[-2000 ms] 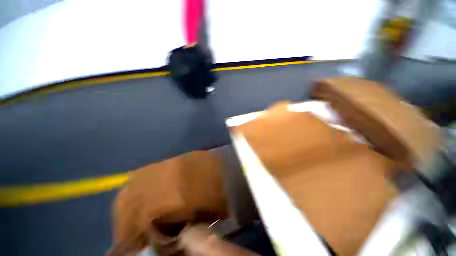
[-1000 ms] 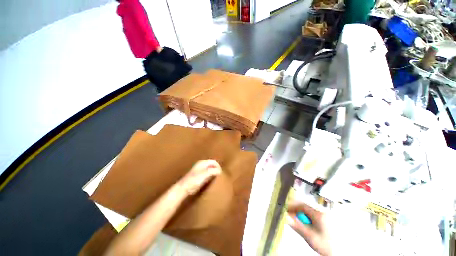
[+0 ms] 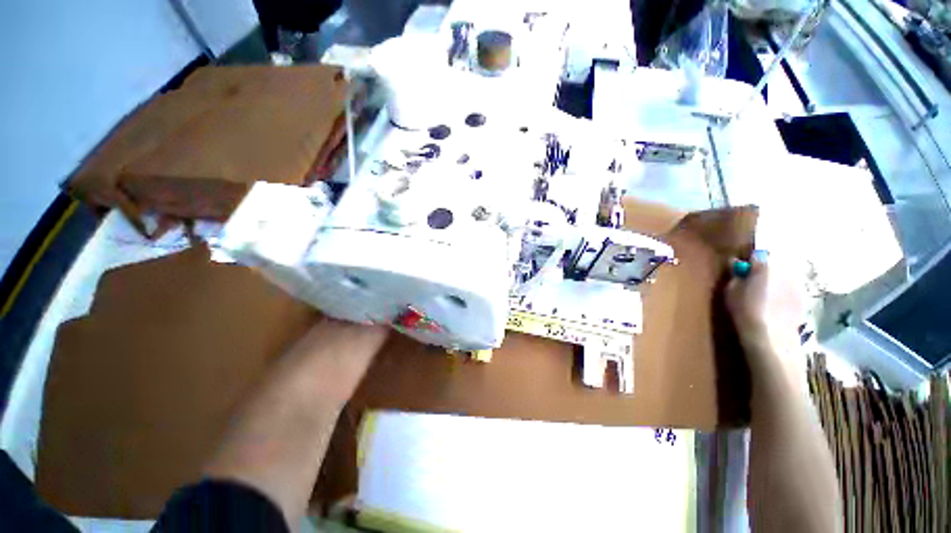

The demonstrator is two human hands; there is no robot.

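A flat brown bag panel [image 3: 678,359] lies under the sewing machine head [image 3: 407,286] and the brass-coloured presser clamp [image 3: 574,331]. My left hand [image 3: 358,335] reaches under the head at the panel's left part; its fingers are hidden behind the head. My right hand [image 3: 753,297] is at the panel's right edge, with a small turquoise-handled tool [image 3: 741,268] in its grip; the tool's tip cannot be made out. A white template with yellow edges [image 3: 521,468] lies in front of the clamp.
Another brown panel [image 3: 156,385] lies at left under my left forearm. A thick brown panel stack [image 3: 229,125] sits behind it. A strip bundle [image 3: 881,448] stands at lower right, below a dark control screen [image 3: 923,312]. A thread cone [image 3: 494,50] is behind the head.
The view has turned right to the machine. My left hand has moved from the panels at left to under the head. A panel now lies under the clamp, with my right hand at its far right edge.
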